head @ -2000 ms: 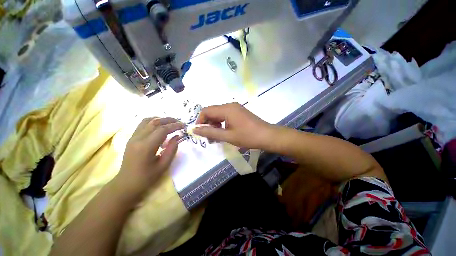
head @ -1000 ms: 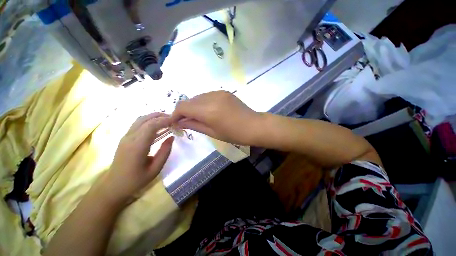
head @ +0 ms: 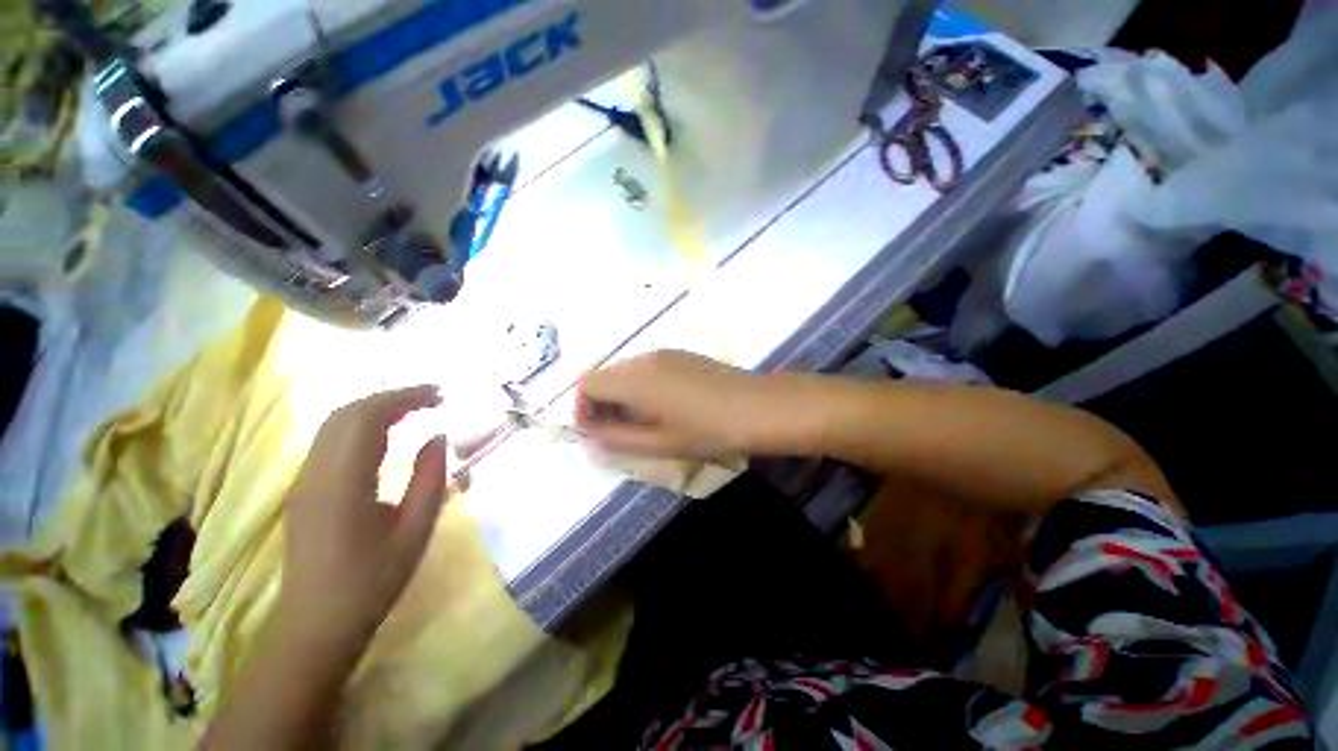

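My left hand (head: pixel 360 506) is over the yellow cloth (head: pixel 242 536), thumb and fingers apart, with nothing seen between them. My right hand (head: pixel 660 418), slightly blurred, is closed on the pale-yellow strip (head: pixel 693 475) right of the small metal binder attachment (head: pixel 521 408). Part of the strip shows below that hand at the table's front edge. More pale strip (head: pixel 678 213) crosses the bed from behind the machine arm. A small shiny metal guide (head: pixel 533 346) lies beyond the binder. Glare hides the needle and presser foot under the white machine head (head: pixel 279 191).
Shears (head: pixel 922 153) lie by the control panel (head: pixel 976 77). A small metal part (head: pixel 630 187) and a dark pointed tool (head: pixel 613 115) are on the bed (head: pixel 792 250). A blue item (head: pixel 489 206) is behind the head. White material (head: pixel 1174 191) is at right; dark-handled scissors (head: pixel 166 587) are at left.
My hands, together at the binder before, are now apart. My left hand has opened and moved left; my right hand has moved right, uncovering the binder. The camera view has shifted.
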